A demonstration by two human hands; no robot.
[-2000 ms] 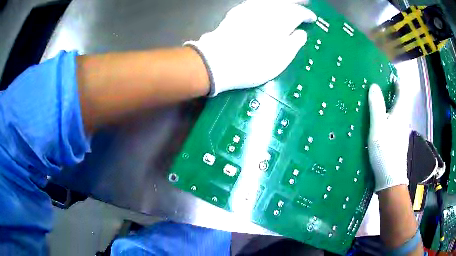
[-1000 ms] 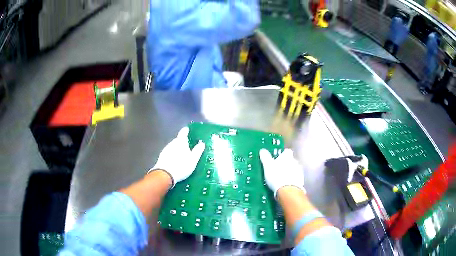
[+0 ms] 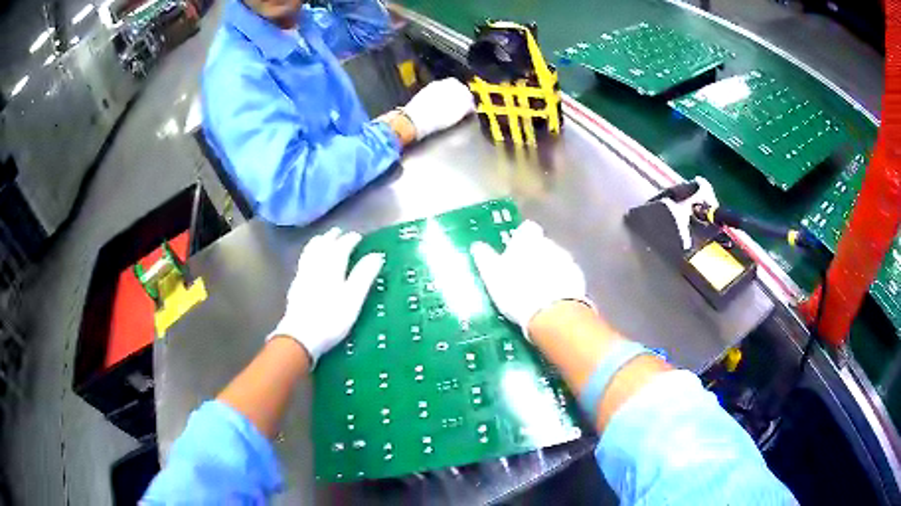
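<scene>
A large green circuit board (image 3: 435, 366) lies solder side up on the steel bench (image 3: 237, 326) in front of me, its near edge at the bench's front edge. My left hand (image 3: 326, 292), in a white knit glove, holds the board's left edge with the thumb on top. My right hand (image 3: 529, 272), also in a white glove, holds its upper right edge with the thumb on top. Fingers under or beyond the edges are hidden. The lower ends of parts show faintly under the near edge.
A soldering iron (image 3: 761, 227) rests in its stand (image 3: 667, 217) beside a yellow sponge (image 3: 718, 265). A yellow rack (image 3: 519, 94) stands at the far end, near a blue-coated person (image 3: 286, 119). The conveyor (image 3: 642, 114) carries boards. A black bin (image 3: 94, 326) and a yellow reel holder (image 3: 178, 301) are left.
The board, close and tilted two seconds ago, lies lower and flatter on the bench. Both hands stay on its edges. The view has swung, and the other person's gloved hand is now by the rack.
</scene>
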